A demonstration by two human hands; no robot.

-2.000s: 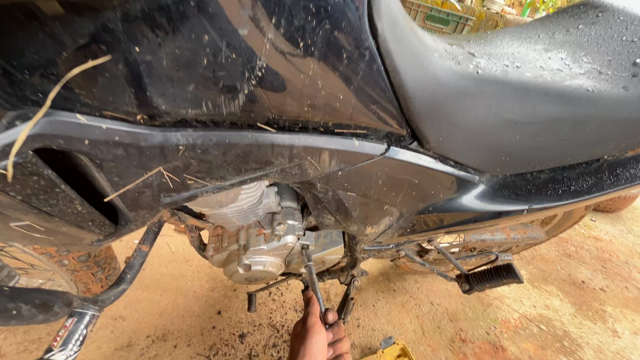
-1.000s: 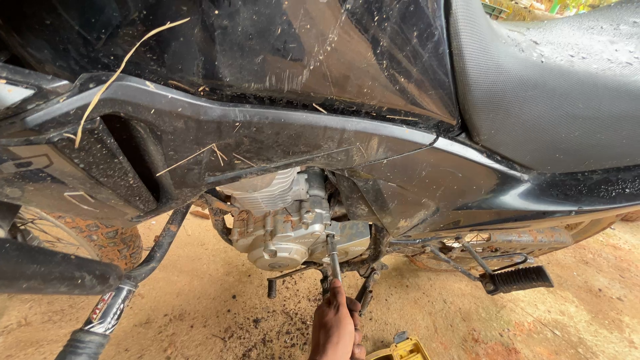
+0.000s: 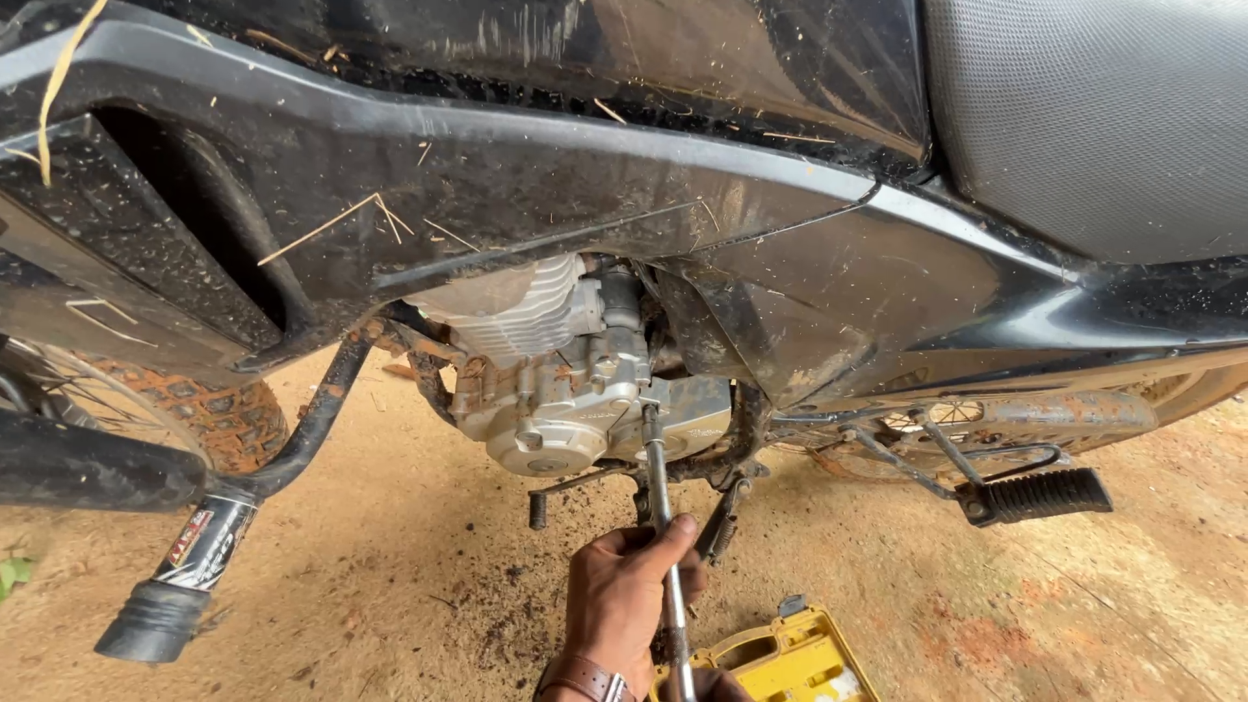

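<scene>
My left hand [image 3: 624,590], with a brown strap at its wrist, is closed around the shaft of a metal socket wrench [image 3: 659,487]. The socket end meets the side of the motorcycle's engine [image 3: 575,390], at the engine cover's upper right part. Part of my right hand [image 3: 717,685] shows at the bottom edge, at the lower end of the wrench; its fingers are mostly out of view. The gear shift lever [image 3: 575,483] lies just left of the wrench, below the engine.
A yellow tool case [image 3: 795,653] stands open on the dirt floor at bottom right. A black footpeg [image 3: 1048,495] juts out at right. At left are a black crash bar [image 3: 322,419] and the muddy front tyre [image 3: 210,409]. Dark plastic fairing [image 3: 585,185] overhangs the engine.
The view has moved closer to the engine. Part of my right hand has come into view at the wrench's lower end. The socket end stays at the engine's side.
</scene>
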